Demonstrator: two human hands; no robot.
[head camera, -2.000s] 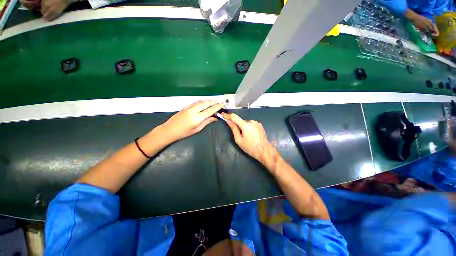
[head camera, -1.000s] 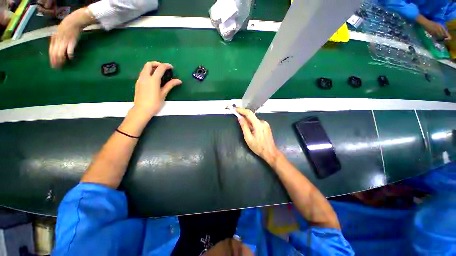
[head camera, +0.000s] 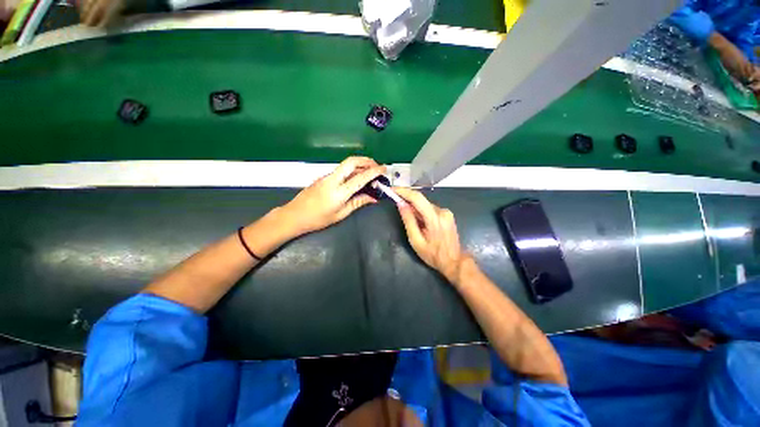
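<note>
My left hand (head camera: 335, 197) holds a small black plastic part (head camera: 377, 187) between its fingertips, above the worktop's back edge near the foot of the grey post. My fingers partly cover the part. My right hand (head camera: 429, 227) holds a slim white stick (head camera: 389, 193), its tip at the part. Another black part with a purplish shine (head camera: 378, 117) lies on the green belt just beyond my hands.
More black parts (head camera: 224, 102) lie spaced along the belt on both sides. A grey metal post (head camera: 533, 87) slants up to the right. A black smartphone (head camera: 536, 249) lies right of my right hand. A clear bag (head camera: 397, 25) sits on the far rail. Other people's hands (head camera: 733, 62) show beyond.
My left hand has come back from the belt with a black part to my right hand's white stick. The other person's hand at upper left has drawn back. The belt parts have shifted right.
</note>
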